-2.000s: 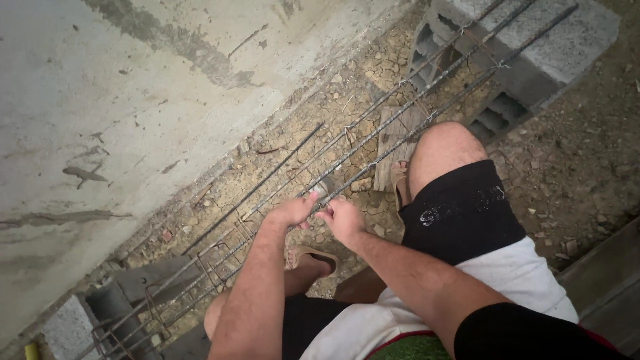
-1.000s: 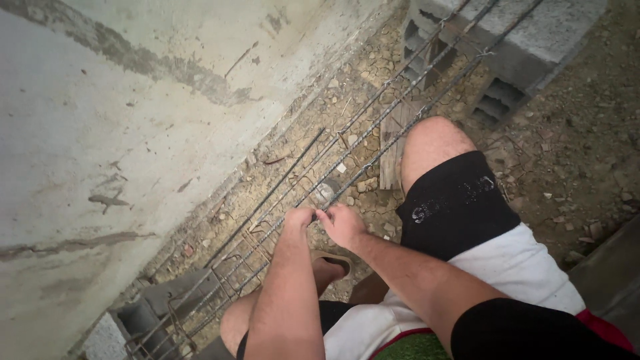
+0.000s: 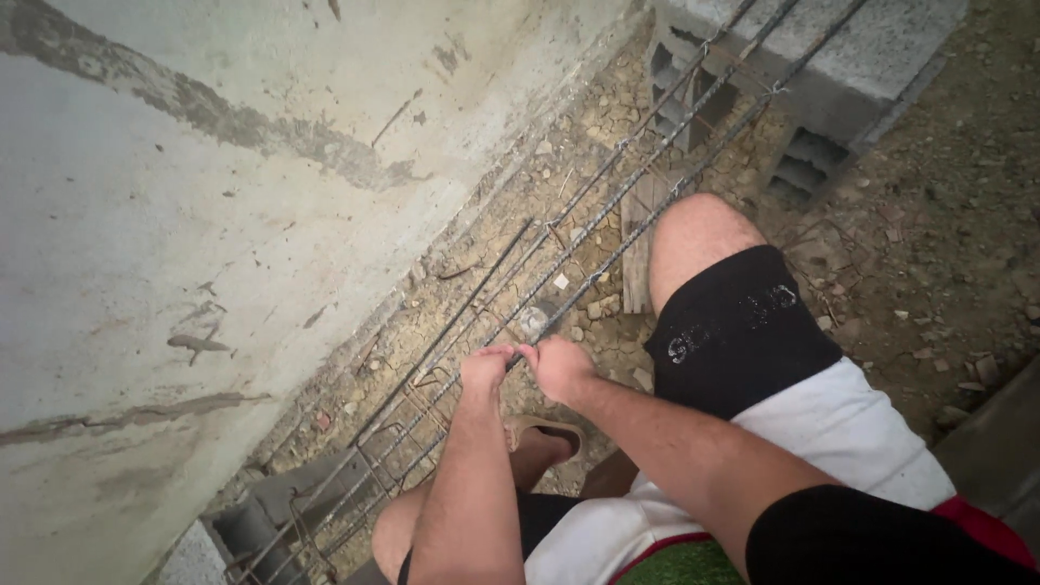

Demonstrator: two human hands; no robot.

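Observation:
A long cage of steel reinforcing bars [image 3: 626,185] runs diagonally from upper right to lower left, its stirrups fixed with wire ties at several crossings. My left hand [image 3: 486,367] and my right hand [image 3: 559,366] meet at the bar nearest me, fingertips pinched close together near a stirrup corner. Whatever lies between the fingers is too small to make out; it may be tie wire. Rectangular wire stirrups [image 3: 396,443] stand bunched on the bars to the lower left of my hands. A loose-looking bar [image 3: 455,318] lies along the wall side.
Hollow concrete blocks [image 3: 861,61] support the cage at upper right, and more blocks [image 3: 244,528] stand at lower left. A rough plastered wall [image 3: 244,244] borders the left. Below the bars are a wooden board [image 3: 636,276], stony soil and my sandalled foot [image 3: 548,443].
My hands stay together at the near bar; the fingers have shifted slightly. The view has moved a little.

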